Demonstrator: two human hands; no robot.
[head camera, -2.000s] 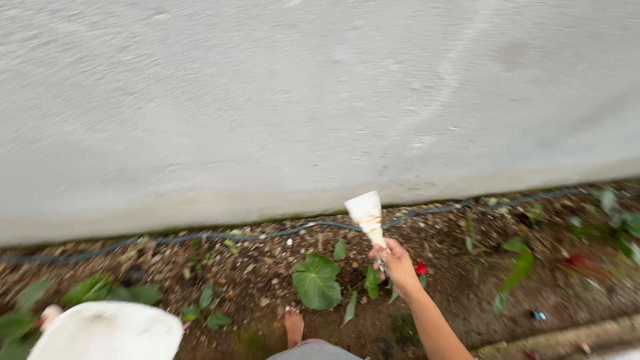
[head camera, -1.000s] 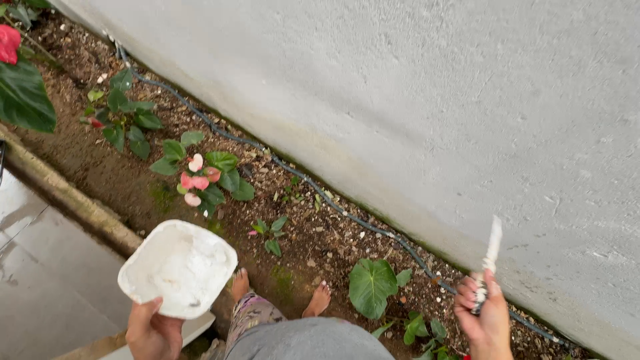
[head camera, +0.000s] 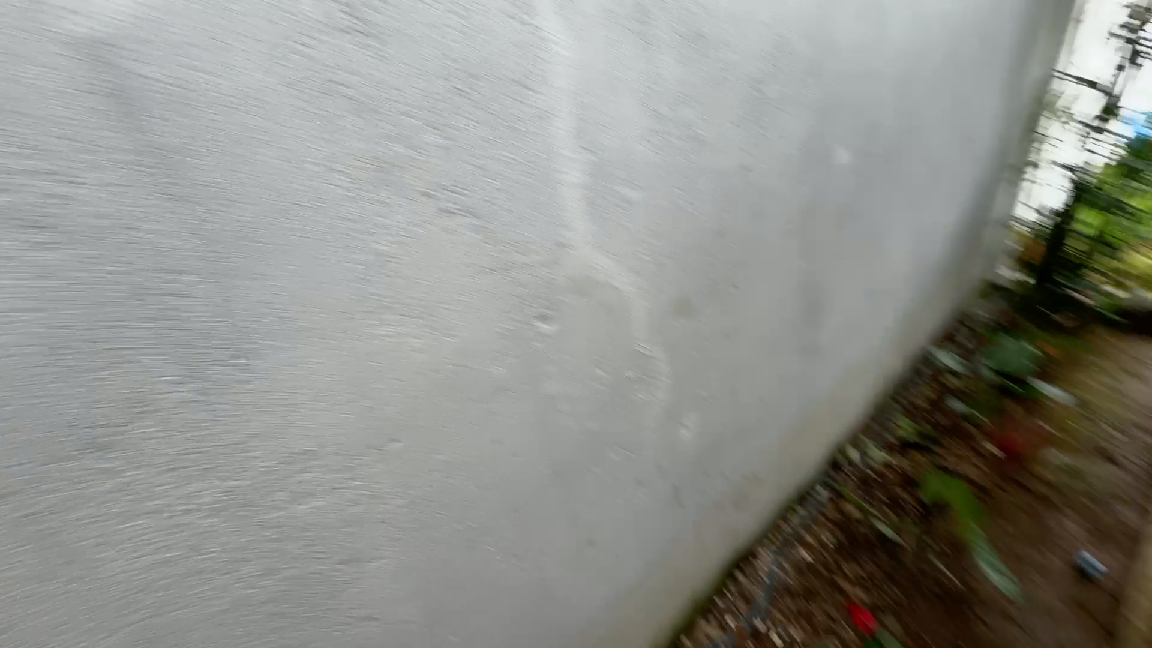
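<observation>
A grey plastered wall (head camera: 468, 342) fills most of the head view, blurred by motion. A paler, uneven line (head camera: 567, 153) runs down its upper middle and bends to the right lower down. Neither my left hand nor my right hand shows in this view, and the white tub and the putty knife are out of sight too.
At the lower right, a soil bed (head camera: 1062, 459) runs along the wall's foot, with green leaves (head camera: 963, 508), a red flower (head camera: 861, 617) and a dark hose (head camera: 774, 576). Blurred trees (head camera: 1116, 207) stand beyond the wall's far edge.
The view has swung up and right along the wall. Both hands, the white tub and the putty knife, visible one second ago, have left the picture.
</observation>
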